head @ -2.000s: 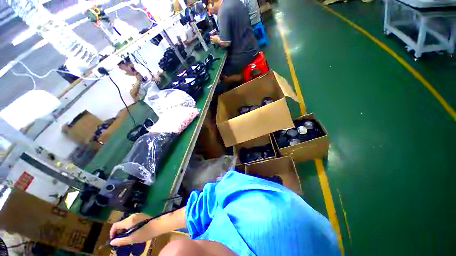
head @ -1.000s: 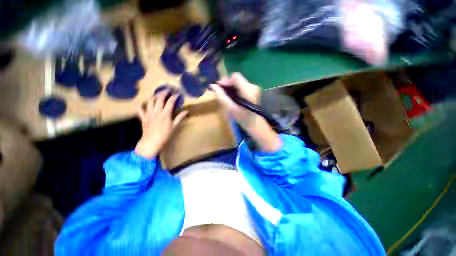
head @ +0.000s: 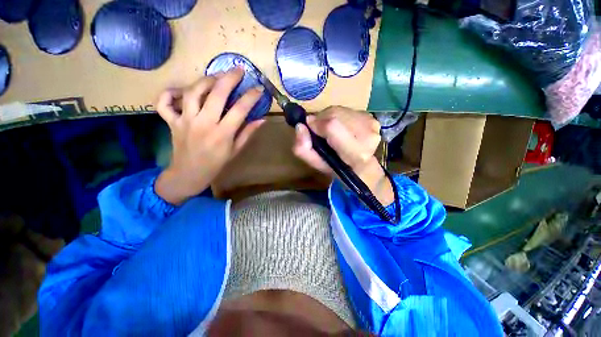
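A dark glossy oval plastic part (head: 227, 64) lies on the brown cardboard sheet (head: 198, 39) near its front edge. My left hand (head: 214, 118) rests on this oval with fingers spread, pressing it to the sheet and partly hiding it. My right hand (head: 346, 138) holds a black pen-like soldering iron (head: 329, 156). Its thin metal tip points up and left, at the right part of the oval's rim; I cannot tell if it touches. A black cord runs from the handle's end past my wrist.
More dark ovals (head: 132, 34) lie on the sheet left, and others (head: 302, 62) right. A small open carton (head: 263, 158) is at my lap. A green bench top (head: 461, 79) with plastic bags (head: 534, 36) is right. A large carton (head: 455, 158) and red stool (head: 540, 143) stand beyond.
The view has turned down and closer to the work. My right hand has brought the iron's tip to the oval under my left hand.
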